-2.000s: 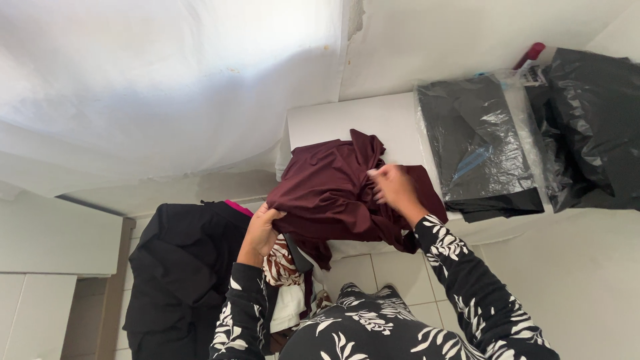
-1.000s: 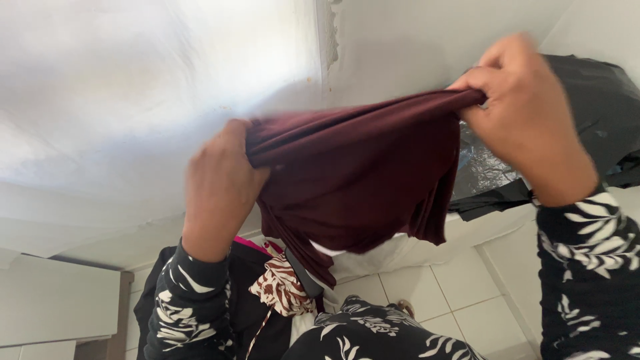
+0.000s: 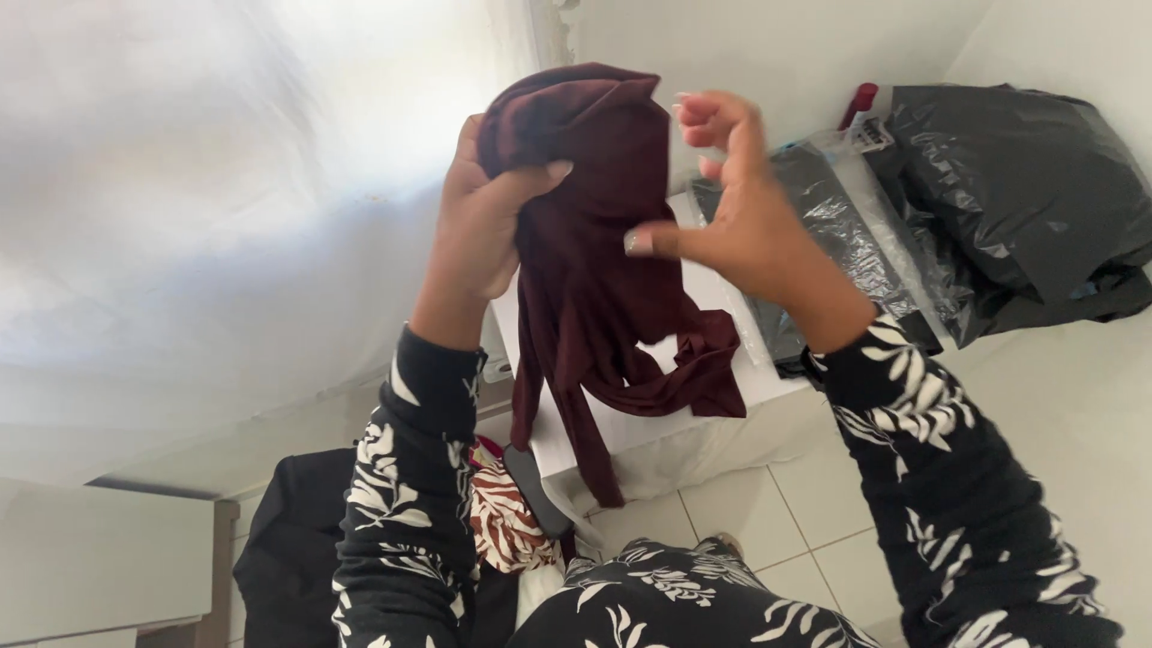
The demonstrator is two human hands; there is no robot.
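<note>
A dark maroon garment [image 3: 598, 207] hangs gathered from my left hand [image 3: 490, 207], whose thumb lies across its front and whose fingers are hidden behind it. Strap-like ends of the fabric dangle over a white tabletop [image 3: 576, 441]. My right hand [image 3: 738, 193] is at the right side of the garment with thumb and fingers spread. Its thumb tip overlaps the cloth's edge in the view; whether it touches cannot be told.
Dark clothing in clear plastic [image 3: 828, 234] and a larger black plastic-wrapped bundle [image 3: 1017, 198] lie at the right, by a red-capped container [image 3: 861, 103]. Black clothing [image 3: 292, 549] and a brown-and-white patterned cloth [image 3: 508, 517] are below left. A pale cabinet [image 3: 108, 549] stands at far left.
One second ago both hands held the maroon garment stretched between them. My right hand has let go, and the cloth now hangs bunched from my left.
</note>
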